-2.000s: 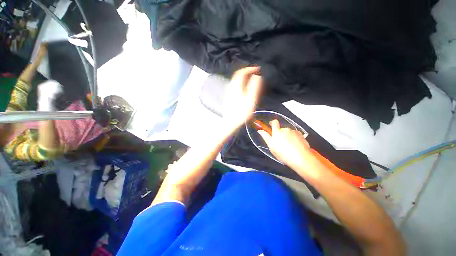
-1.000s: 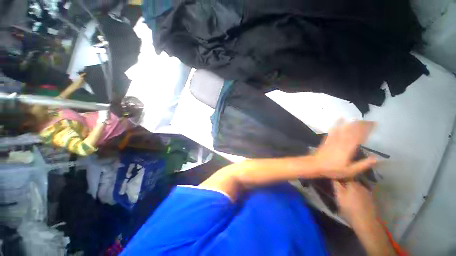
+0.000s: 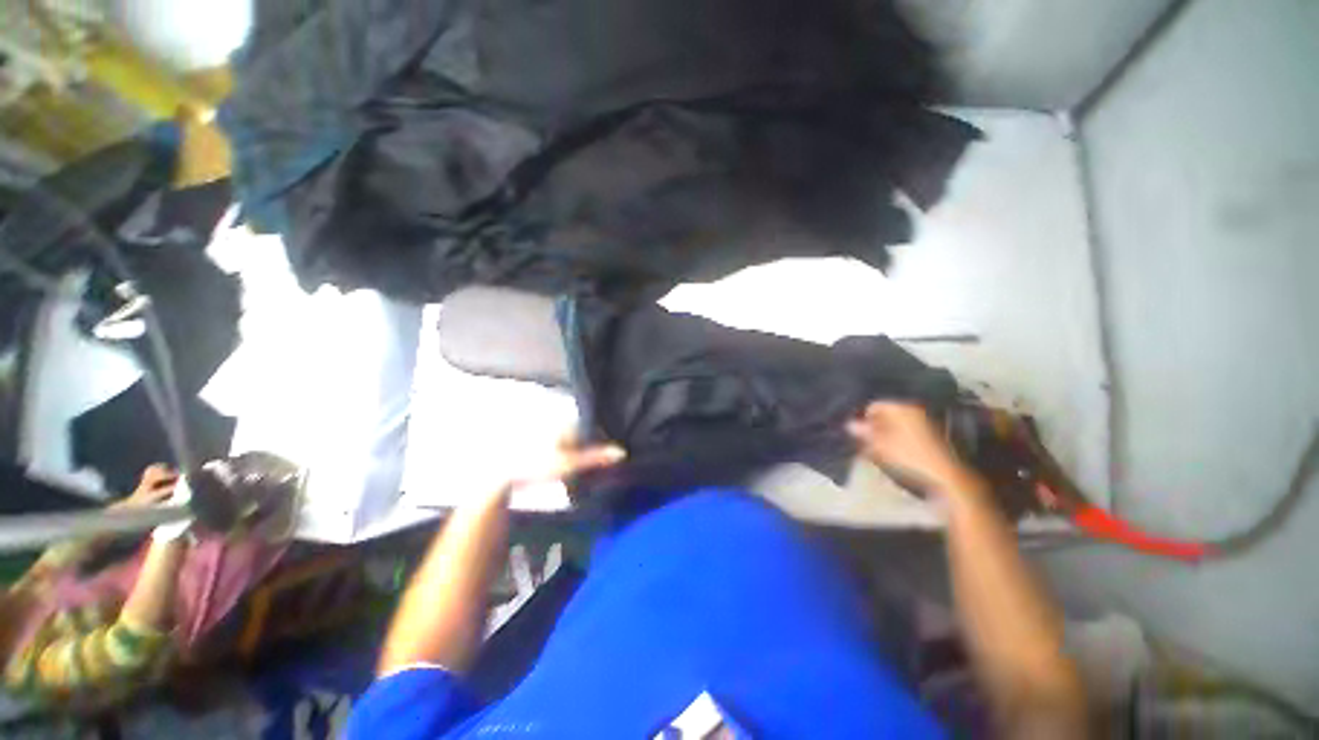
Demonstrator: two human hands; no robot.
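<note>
The black trousers (image 3: 723, 383) lie over the board in front of me, wrinkled, with a bluish waistband edge (image 3: 573, 362) at the left. The grey rounded board end (image 3: 502, 336) shows beyond that edge. My left hand (image 3: 572, 461) is blurred at the near left corner of the trousers; I cannot tell if it pinches cloth. My right hand (image 3: 900, 438) has bent fingers on the near edge of the right end of the cloth and seems to grip it. The steam iron (image 3: 998, 442) stands at the table's right end, partly hidden and blurred, with its orange-red hose sleeve (image 3: 1143, 538) behind it.
A large black garment pile (image 3: 622, 145) covers the far side of the white table (image 3: 1013, 268). A thin dark rod or slot (image 3: 937, 338) shows right of centre. A grey wall (image 3: 1230, 246) stands at right. A person in a striped yellow sleeve (image 3: 87, 636) is at lower left, near a metal arm.
The iron has gone from my right hand to the table's right end. My left hand has moved from the right to the waistband end. The trousers are more wrinkled, and the view has shifted.
</note>
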